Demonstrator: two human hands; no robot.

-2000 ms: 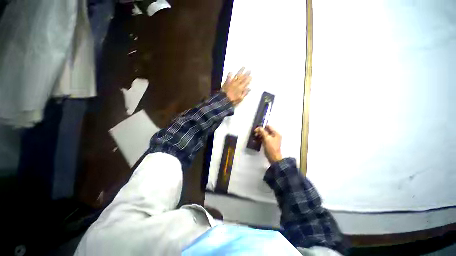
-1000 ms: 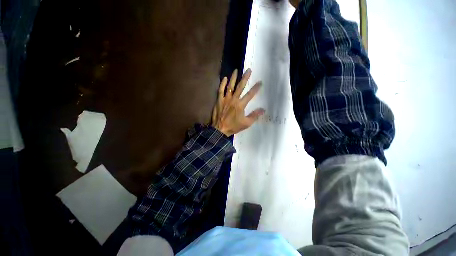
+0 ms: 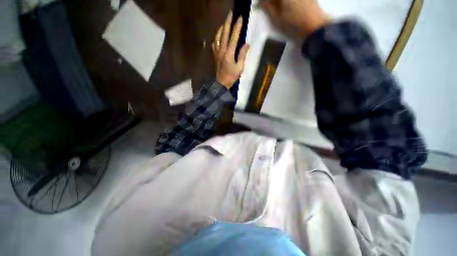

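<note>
The white marker paper lies over a dark fabric lay, whose edge shows along its left side. My left hand rests with fingers apart on that edge and the brown tabletop. My right hand is above the paper at the top of the view, blurred, its fingertips near the paper's left edge; whether it holds something small cannot be seen. A black oblong block with a yellow-orange stick on it lies on the paper between my hands, near the paper's end.
A wooden stick lies on the paper at the upper right. A white square scrap and a smaller scrap lie on the brown tabletop. A standing fan is at the lower left, beyond the table's end.
The view has shifted towards the table's near end, bringing the fan and whole black block into view. My right hand has come back from the top edge. My left hand stays spread at the fabric edge.
</note>
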